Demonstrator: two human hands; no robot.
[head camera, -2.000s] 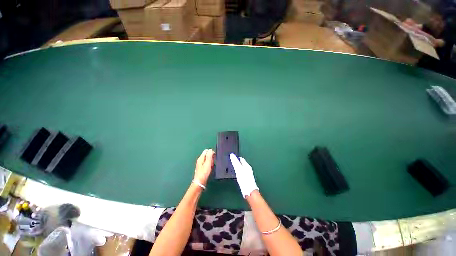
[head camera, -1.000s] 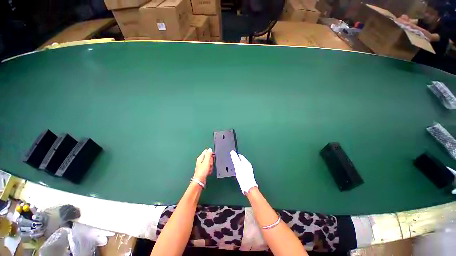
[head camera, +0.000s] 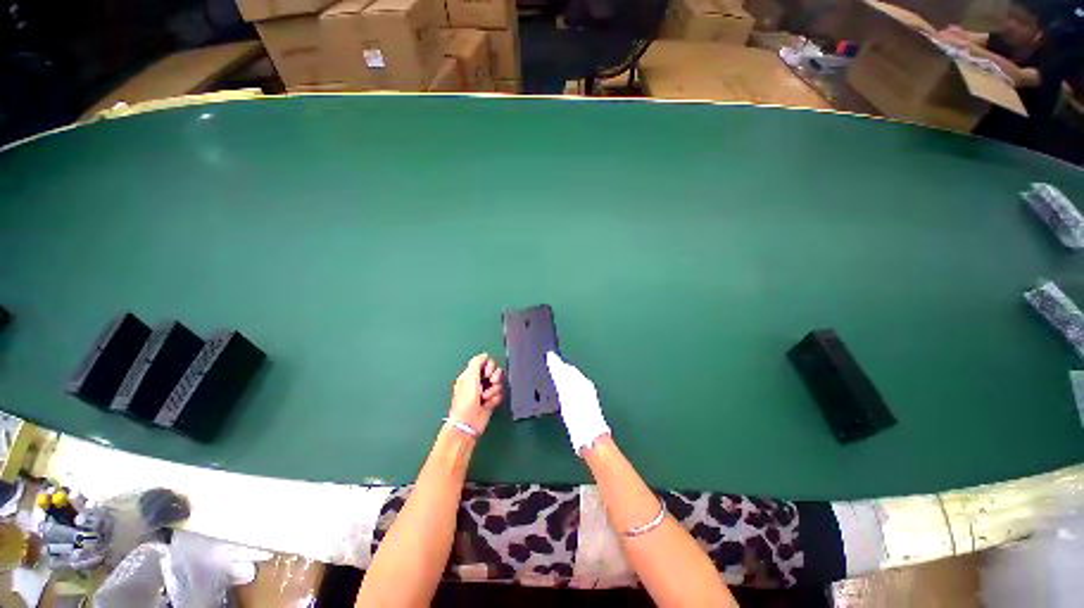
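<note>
A black oblong unit (head camera: 528, 344) lies on the green belt in front of me, its flat face up, with a small dark recess near each end. My right hand (head camera: 575, 401), in a white glove, rests on the unit's right side with the fingers on its face. My bare left hand (head camera: 478, 390) is just left of the unit, a little apart from it, fingers curled around a tiny dark part (head camera: 485, 381). The part is too small to make out clearly.
Three black units (head camera: 166, 371) stand side by side at the left of the belt (head camera: 535, 190). Another unit (head camera: 840, 386) lies at the right. Wrapped packets (head camera: 1056, 214) are at the far right. Plastic bags (head camera: 178, 570) lie at lower left. A person is by an open carton (head camera: 915, 71).
My left hand has come away from the unit's left edge. My right hand stays on the unit. The row at left and the unit at right have shifted rightward; the far right unit is gone from view.
</note>
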